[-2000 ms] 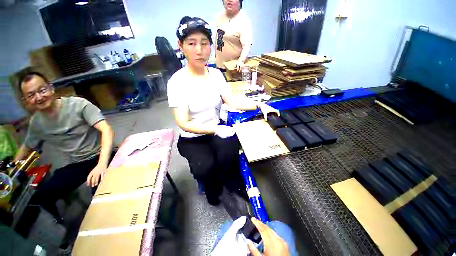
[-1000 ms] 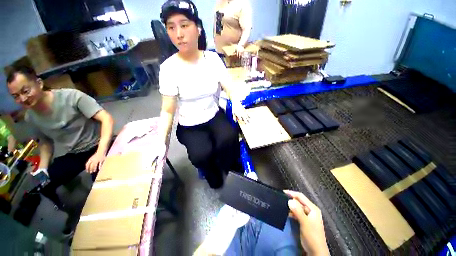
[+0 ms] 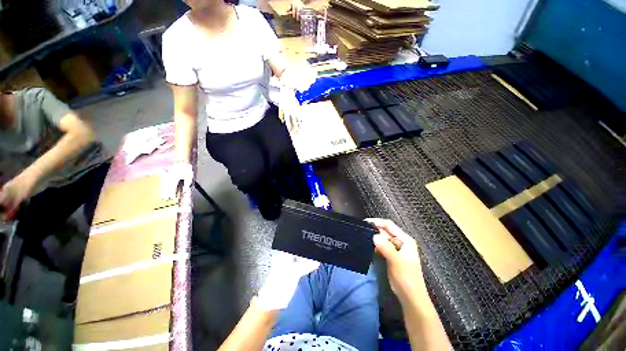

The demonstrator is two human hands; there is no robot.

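A flat black device housing point(image 3: 324, 239) with pale TRENDNET lettering faces me above my lap, slightly tilted. My left hand point(image 3: 285, 275), in a white glove, holds it from below at its left part; the fingers behind it are hidden. My bare right hand point(image 3: 396, 245) grips its right end, thumb near the upper right corner. Whether a cloth is with the glove, I cannot tell.
The mesh conveyor point(image 3: 405, 206) at right carries rows of black housings point(image 3: 522, 185) on cardboard point(image 3: 473, 230). A narrow cardboard-covered bench point(image 3: 130, 257) stands at left. A person in a white shirt point(image 3: 223, 68) sits ahead, between them. Stacked cartons point(image 3: 374, 31) are at the back.
The housing was small and end-on between my hands, then turned its lettered face to me. It now sits more level. The view has tipped downward, and the seated person's hand reaches the bench.
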